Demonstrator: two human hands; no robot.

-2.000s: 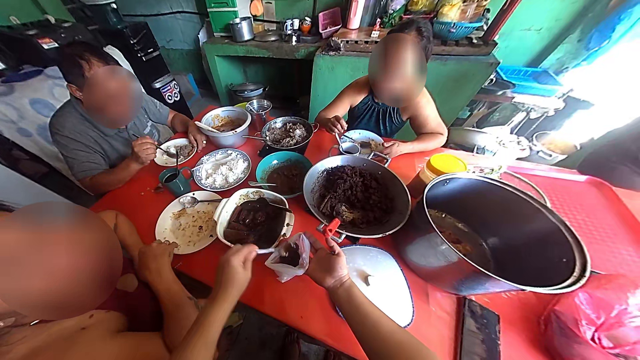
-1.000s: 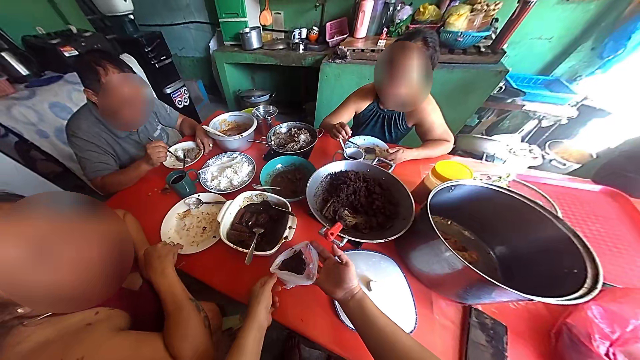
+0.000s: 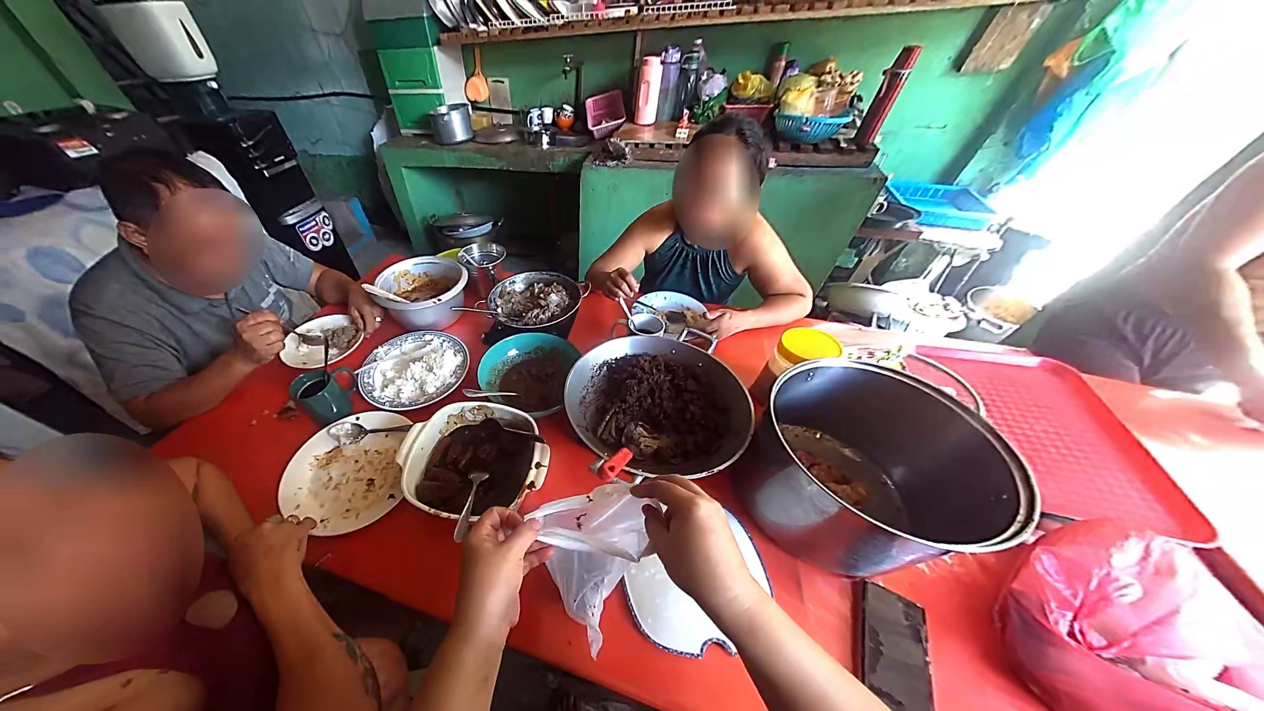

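A thin clear plastic bag [image 3: 592,538] is stretched between my two hands, over the near edge of the red table. My left hand [image 3: 502,558] pinches its left edge, and my right hand [image 3: 689,528] grips its right side. Beneath and to the right lies a white plate with a blue rim [image 3: 706,602]. Just beyond the bag is a metal wok [image 3: 736,395] of dark shredded food, with a red clip-like piece [image 3: 612,464] at its near rim. To the left, a white casserole dish [image 3: 415,449] holds dark food in sauce and a metal spoon [image 3: 471,504].
A large metal pot [image 3: 810,538], a red tray [image 3: 1047,425], a dark flat object [image 3: 894,647] and a pink plastic bag [image 3: 1126,612] fill the right. A used plate [image 3: 296,484], rice plate [image 3: 412,370] and teal bowl [image 3: 568,355] stand left. Several people sit around; another is at far right.
The plastic bag, which held dark contents a second ago, now hangs spread and looks largely see-through between my hands. Both hands have come up toward the wok. The spoon in the casserole dish has shifted.
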